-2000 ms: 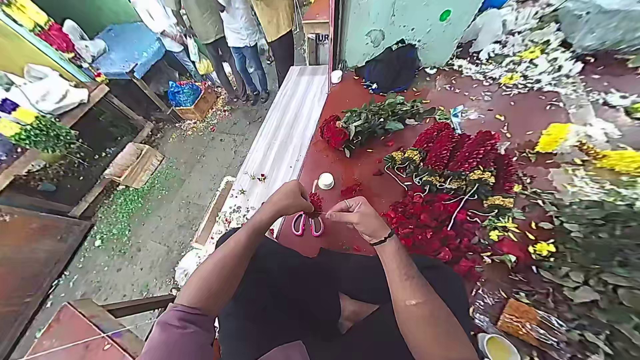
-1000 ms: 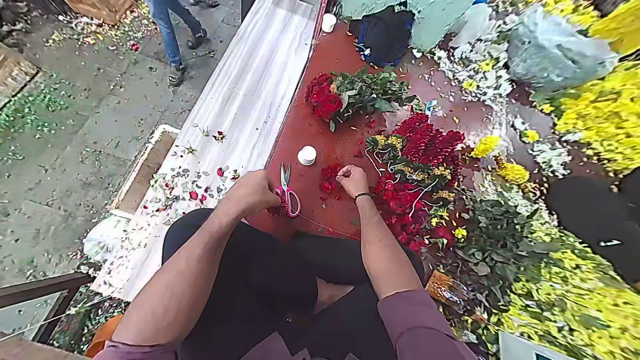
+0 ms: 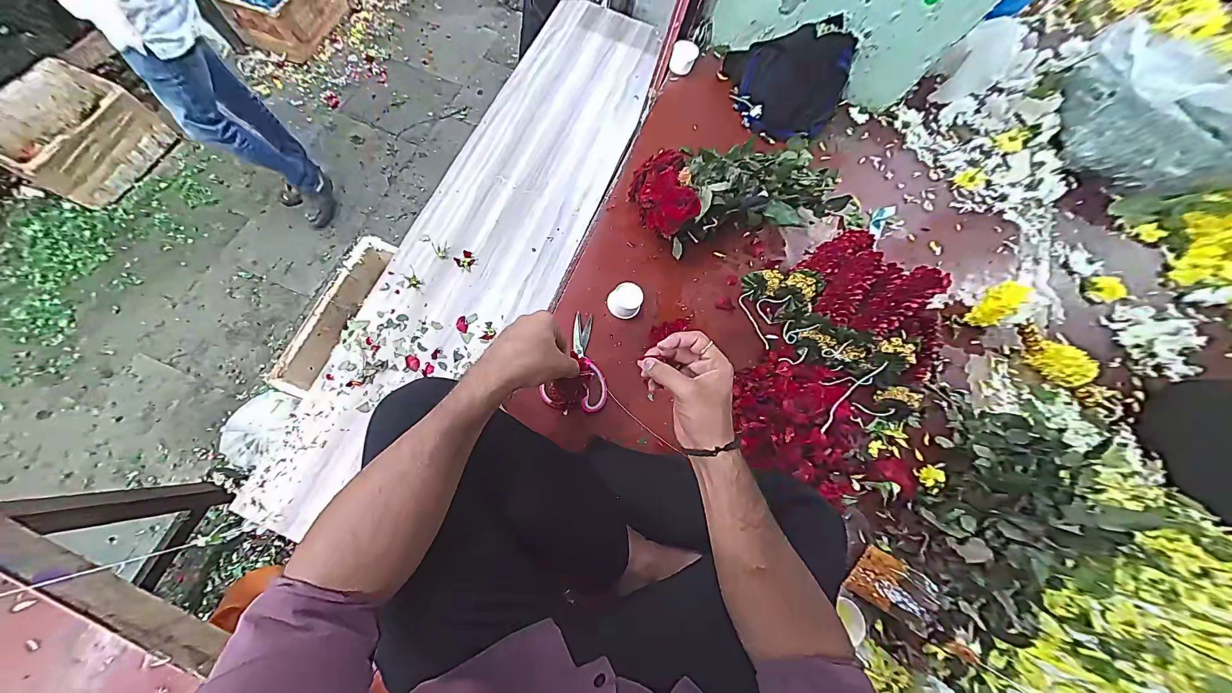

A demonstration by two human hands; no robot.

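Note:
My left hand (image 3: 534, 354) is closed beside pink-handled scissors (image 3: 583, 366), which lie on the red surface with a few red petals at their handles; what its fingers grip is hidden. To the right, my right hand (image 3: 691, 373) is raised with thumb and forefinger pinched on something small and dark that I cannot make out. A thin thread (image 3: 640, 423) runs between the scissors and my right wrist. Just above the hands stands a white thread spool (image 3: 625, 300). Strung red petal garlands (image 3: 871, 289) and loose red petals (image 3: 794, 414) lie right of my right hand.
Behind the spool lies a bunch of red roses (image 3: 669, 197) with leafy stems. A white plank (image 3: 520, 144) with scattered petals runs along the left. Yellow flowers (image 3: 1059, 361), cut greenery (image 3: 1011, 481) and a plastic bag (image 3: 1145, 106) lie right. A person in jeans (image 3: 217, 106) stands at upper left.
The view has swung between frames. My hands were close together over the scissors two seconds ago; they are now apart, the right one farther right.

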